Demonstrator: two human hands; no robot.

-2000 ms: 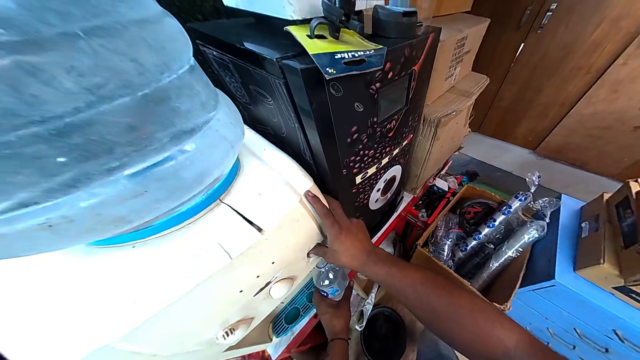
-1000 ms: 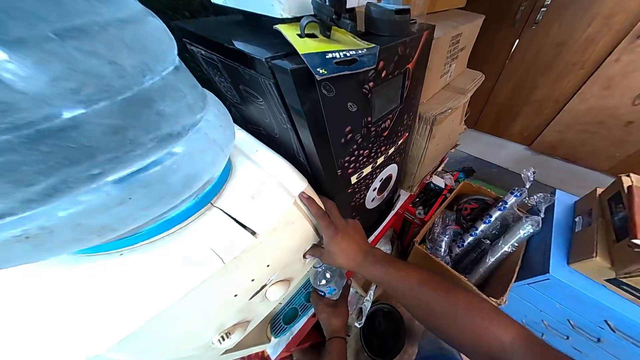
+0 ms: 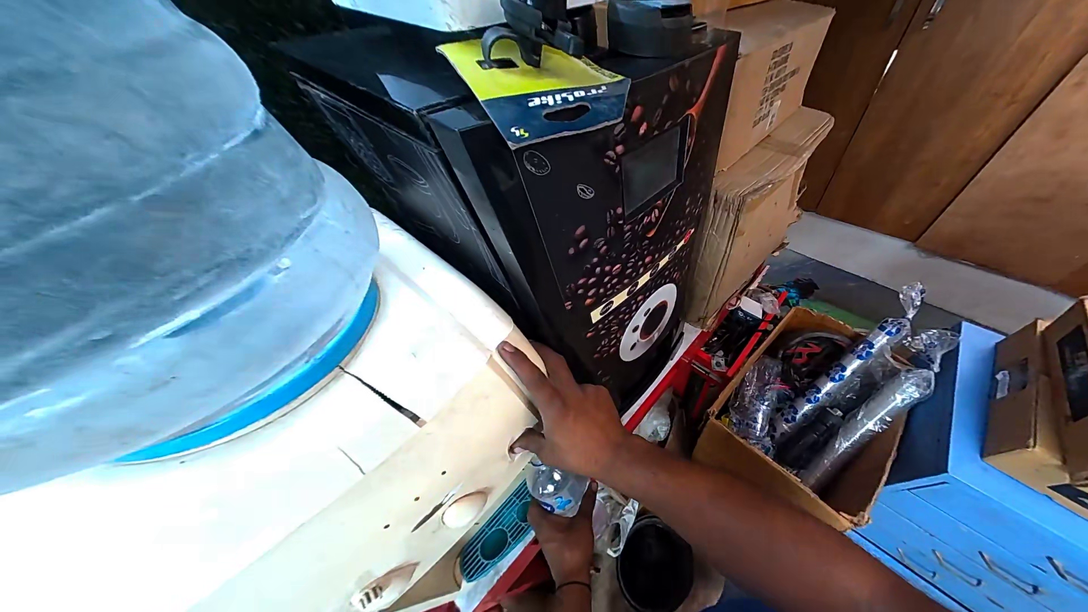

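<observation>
A white water dispenser [image 3: 425,459] fills the left side, with a large translucent water jug [image 3: 153,246] upside down in its blue collar. My right hand [image 3: 574,421] comes in from the lower right. Its fingers lie spread over the dispenser's front edge, and its thumb is at a tap knob there. Below it, my left hand [image 3: 565,531], with a dark band at the wrist, grips a small clear plastic bottle [image 3: 557,489]. The bottle's top is just under the right thumb, beside the teal drip tray [image 3: 497,531]. The tap spout and the water level in the bottle are hidden.
A black coffee machine [image 3: 629,255] stands against the dispenser's far side, with a bike accessory card [image 3: 544,93] on top. Cardboard boxes [image 3: 752,204] are stacked behind. At right are an open carton [image 3: 790,484] of wrapped parts and a blue drawer cabinet [image 3: 960,510]. A black bin [image 3: 654,561] is below.
</observation>
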